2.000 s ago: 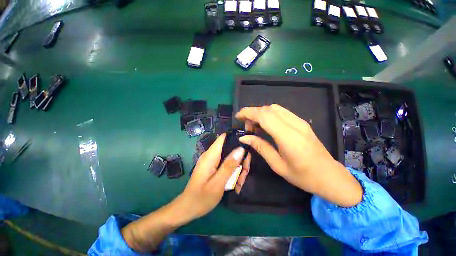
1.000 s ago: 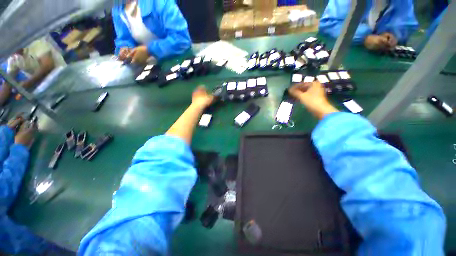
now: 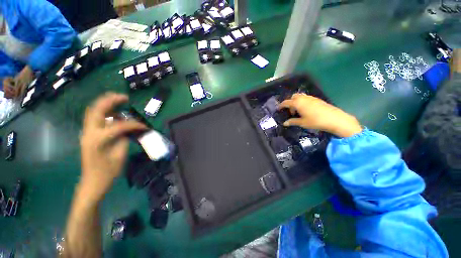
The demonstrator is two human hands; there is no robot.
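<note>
My left hand is blurred and grips a phone body by its dark end, its white rectangle pointing down and right, above the tray's left edge. My right hand reaches into the narrow compartment of the black parts tray, fingers among the small square parts. Whether its fingertips pinch one cannot be told. Two square parts lie in the wide compartment. A loose pile of square parts lies left of the tray.
Phones stand in rows beyond the tray, with single phones nearer. A grey post rises behind the tray. White rings lie at right. Another person works at far left.
Both hands have drawn back from the phone rows. The left now holds a phone; the right has moved into the narrow compartment. The view has turned right.
</note>
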